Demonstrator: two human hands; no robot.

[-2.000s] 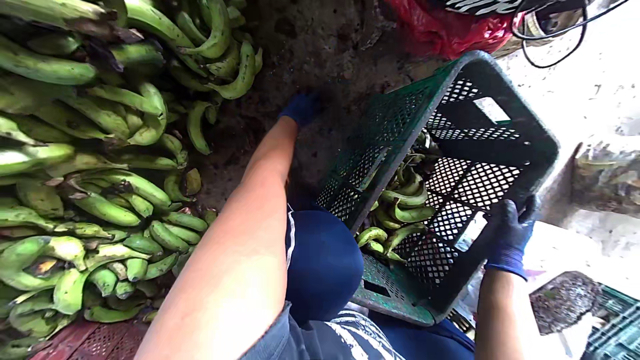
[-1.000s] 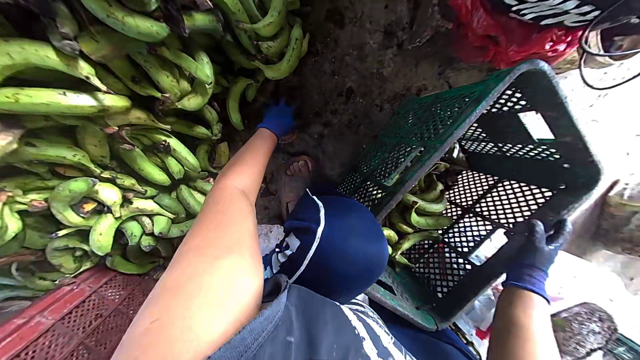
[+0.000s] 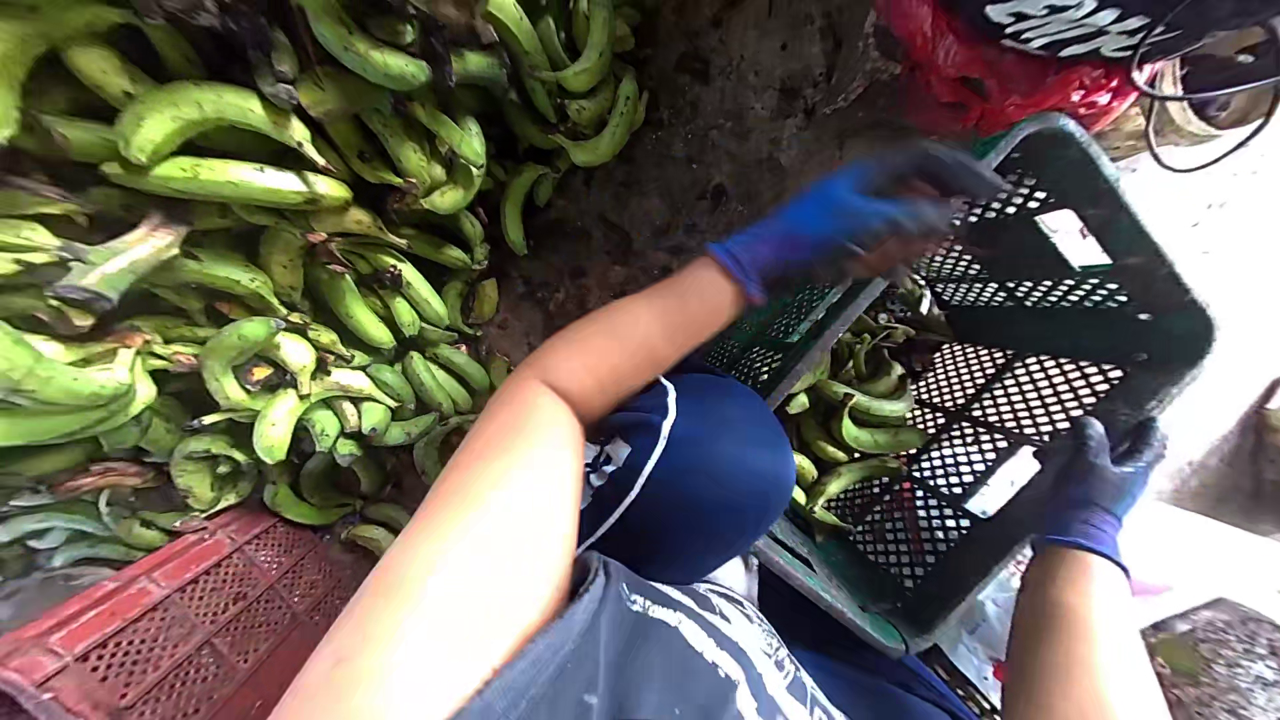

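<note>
My left hand (image 3: 870,215), in a blue glove and blurred, is over the upper rim of a dark green plastic crate; something brownish shows under its fingers, too blurred to name. My right hand (image 3: 1100,490), in a blue and dark glove, grips the crate's right wall. The green crate (image 3: 1160,290) lies tilted with its opening toward me, and small green plantains (image 3: 870,435) rest inside along its left side. A large heap of green plantains (image 3: 340,300) covers the ground at the left.
A red plastic crate (image 3: 170,610) stands at the lower left by the heap. Dark, dirty ground (image 3: 690,120) lies between heap and green crate. A red plastic bag (image 3: 960,70) and a black cable (image 3: 1150,120) are at the upper right. My bent knee (image 3: 690,480) is beside the green crate.
My left hand has moved from the ground beside the heap, rightward to the green crate's upper rim. The right hand stays on the crate wall.
</note>
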